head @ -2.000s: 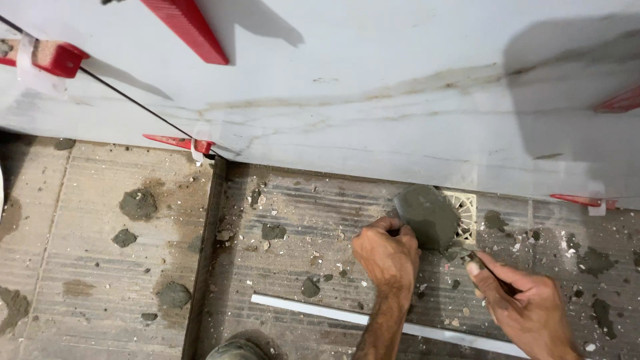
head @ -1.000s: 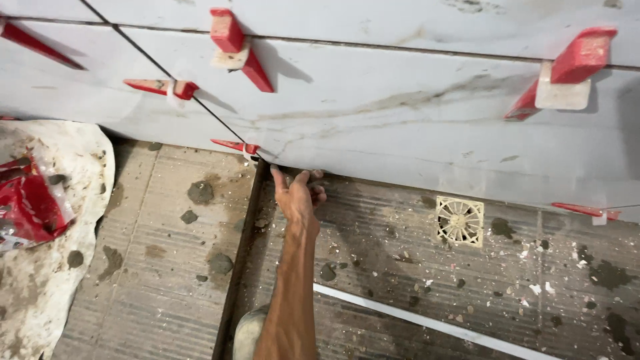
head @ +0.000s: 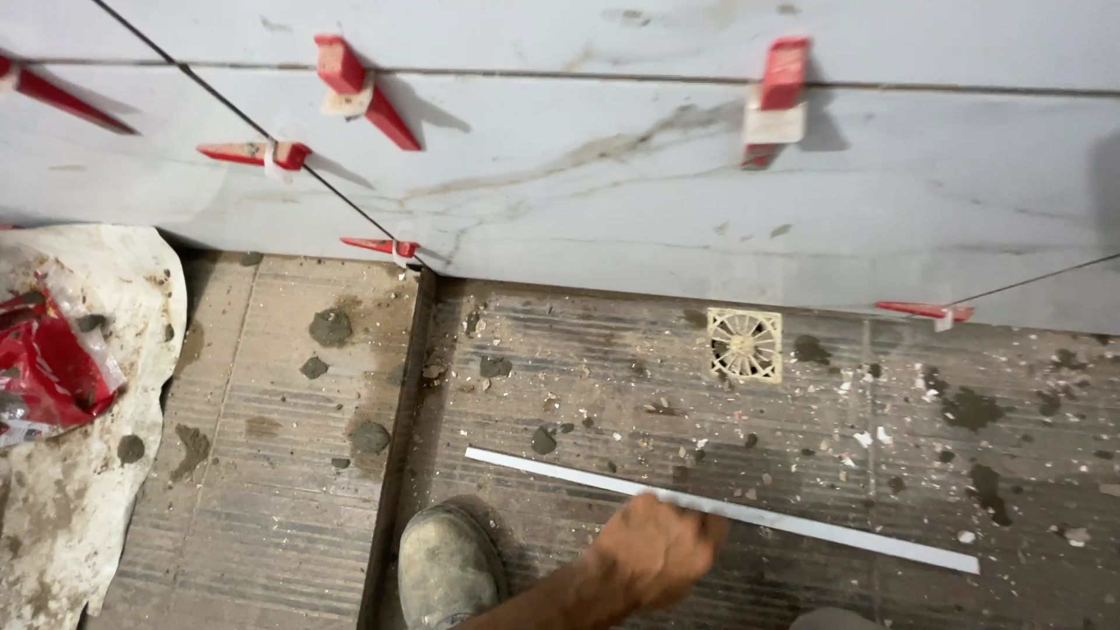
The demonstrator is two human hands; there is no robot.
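My left hand reaches in from the bottom, somewhat blurred, its fingers curled on the middle of a thin white strip. The strip lies slantwise over the striped brown floor tiles. Above the hand and to its right, a square cream drain grate sits in the floor near the wall. White marbled wall tiles carry red levelling wedges in white plastic clips along their joints. My right hand is out of view.
A dark raised edge divides the floor, with my dusty shoe beside it. Left of it lie mortar lumps and a stained white sheet bearing a torn red plastic bag. Debris dots the floor.
Two seconds ago both hands were near the grate, beside a grey mortar-covered thing. One second ago my left hand was at the wall's foot by the raised edge; it has come down to the strip.
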